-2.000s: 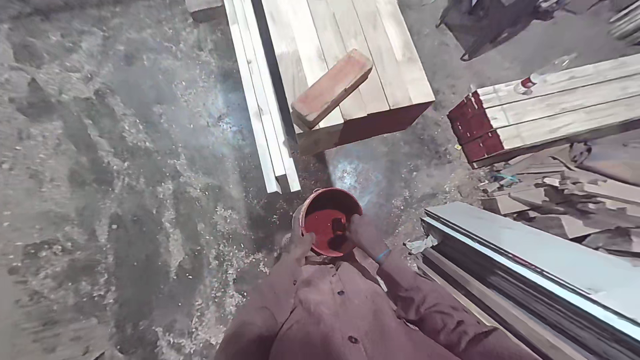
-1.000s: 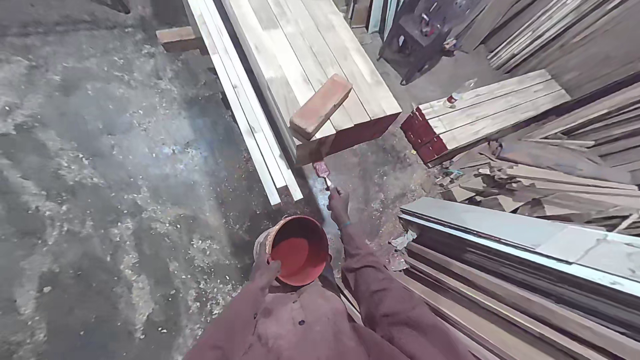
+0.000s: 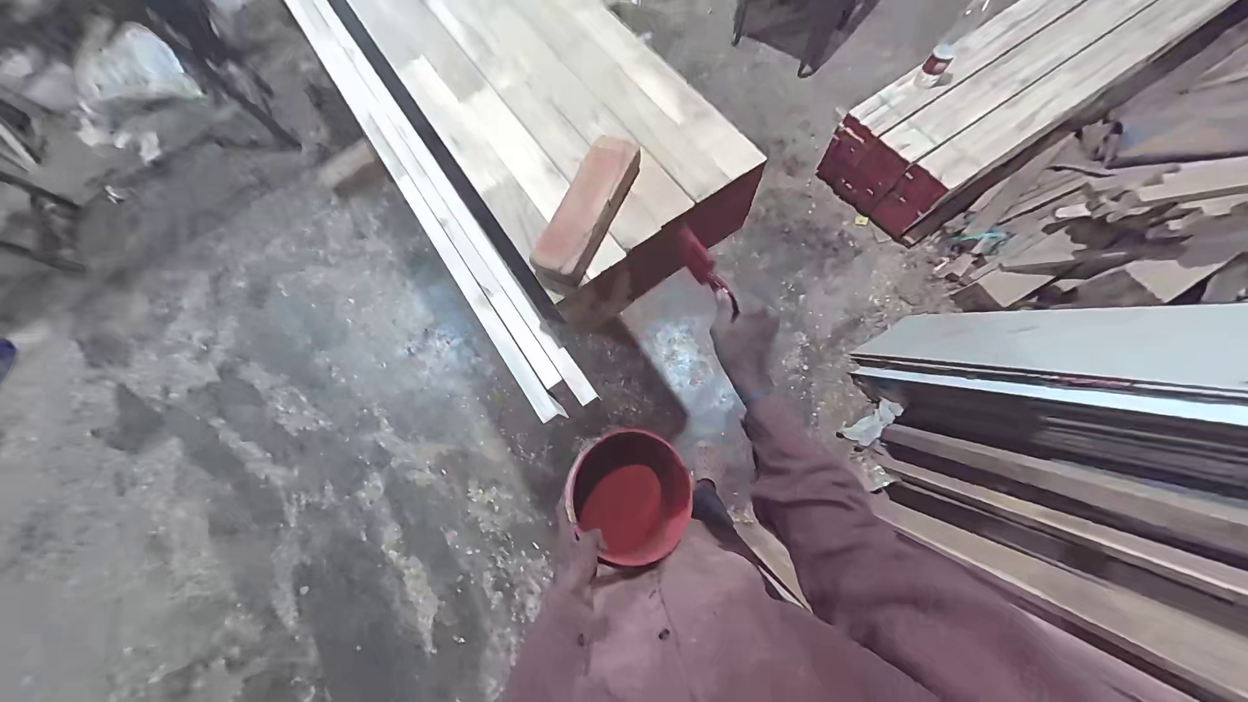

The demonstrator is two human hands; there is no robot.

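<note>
My left hand [image 3: 577,554] grips the rim of a round bucket [image 3: 632,441] with red paint [image 3: 620,507] in it, close to my body. In my right hand [image 3: 743,341] is a paintbrush [image 3: 704,261], its red bristles against the red-painted end face of a stack of wooden boards [image 3: 673,200]. A reddish-brown brick [image 3: 588,210] lies on top of the stack, by its near end. Whether all of that end face is coated I cannot tell.
Long pale strips [image 3: 458,234] run along the stack's left side. A second board stack [image 3: 1024,93] with red ends stands at the upper right, a small container [image 3: 937,63] on it. Wood scraps [image 3: 1092,234] and long stacked panels [image 3: 1063,341] lie on the right.
My right hand was over the bucket with the brush, then moved out to the stack's end; the brush is now farther right along that end. My left hand has kept the bucket.
</note>
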